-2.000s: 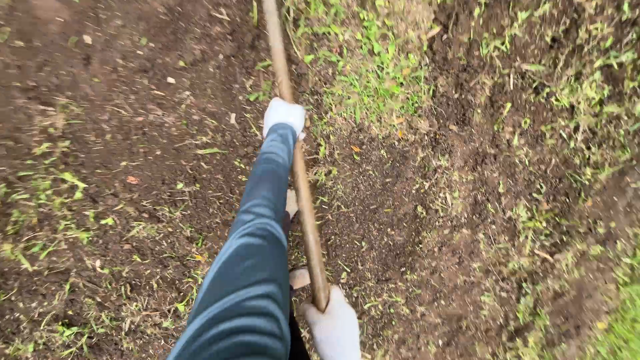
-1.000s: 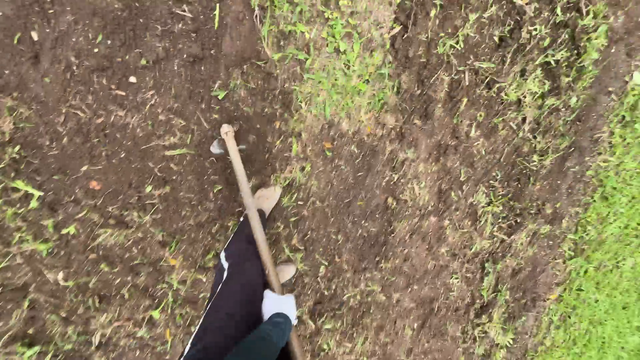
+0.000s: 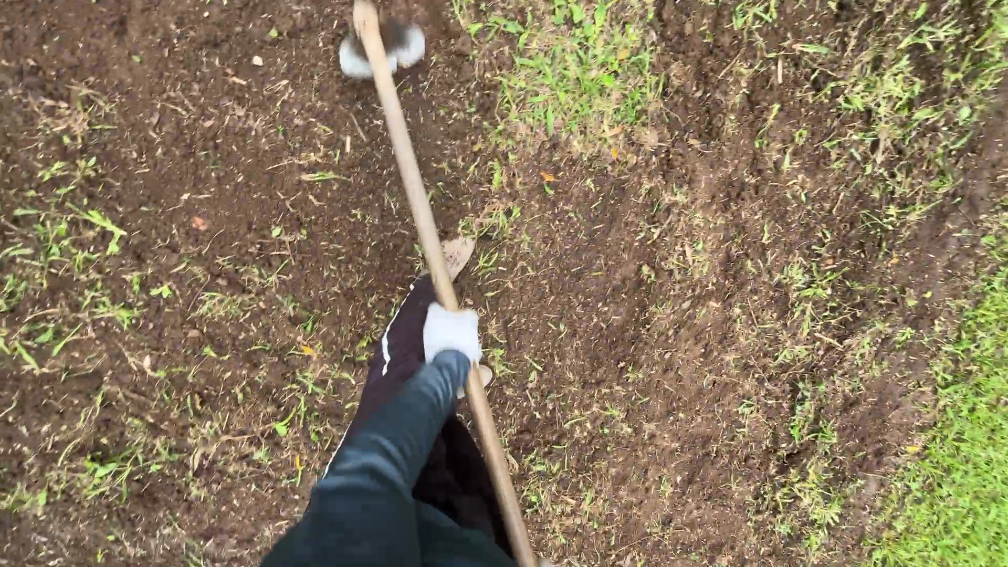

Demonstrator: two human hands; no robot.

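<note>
My left hand (image 3: pixel 451 335), in a white glove below a dark blue-green sleeve, is closed around the wooden handle of a hoe (image 3: pixel 413 185). The handle slants from the upper left down to the bottom edge. At its top end the hoe's metal head (image 3: pixel 382 53) shows pale and blurred, over or against brown soil (image 3: pixel 260 173); whether it touches cannot be told. My right hand cannot be made out; only a tiny pale sliver shows beside the handle at the bottom edge.
A soil-dusted shoe (image 3: pixel 457 256) and a dark trouser leg with a white stripe (image 3: pixel 390 346) lie beneath the handle. A green weed patch (image 3: pixel 579 71) grows right of the hoe head. Thicker grass (image 3: pixel 957 472) borders the soil at lower right.
Since one second ago, my left hand and the hoe head have moved forward, toward the top of the view. My right hand, seen on the handle two seconds ago, has left view.
</note>
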